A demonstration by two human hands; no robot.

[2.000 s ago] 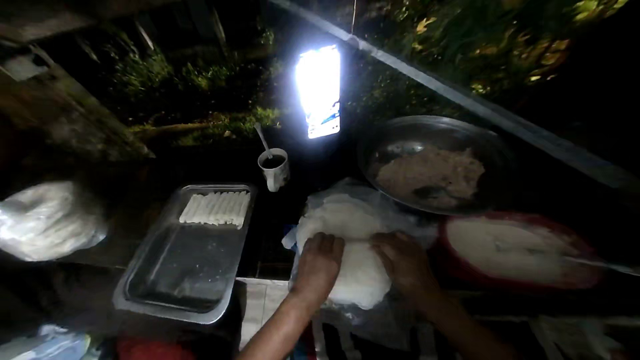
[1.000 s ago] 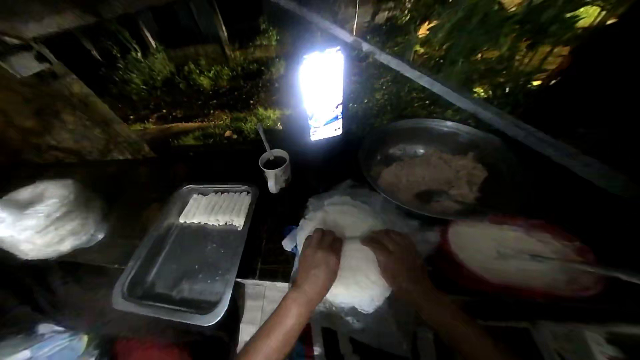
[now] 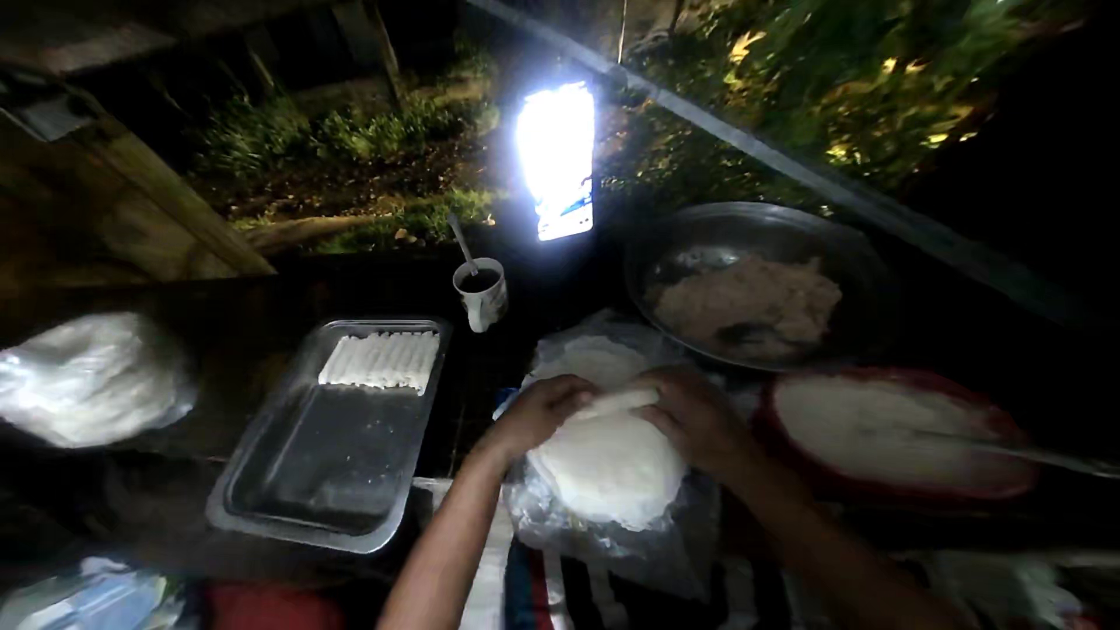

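Note:
A white rolled wrapper [image 3: 618, 402] is held by its two ends, its left end in my left hand [image 3: 541, 416] and its right end in my right hand [image 3: 696, 416]. Below it lies a stack of round white wrappers [image 3: 608, 472] on clear plastic. A metal bowl [image 3: 761, 214] at the back right holds a brownish filling [image 3: 752, 302] with a spoon partly in it. Right of my right hand, a red dish [image 3: 1019, 429] contains a pale mixture [image 3: 884, 429] and a utensil with a long handle. Several white rolls [image 3: 381, 360] lie side by side in a clear tray [image 3: 226, 494] to the left.
A mug [image 3: 481, 293] with a spoon stands behind the tray. Beyond the wrappers is a bright, upright phone-like screen [image 3: 558, 162]. A plastic bag with white contents [image 3: 92, 381] sits at the far left. A diagonal bar [image 3: 752, 149] crosses the back right.
Both hands were low on the wrapper stack; now they hold a roll raised above it. The tray with its rolls has stayed put.

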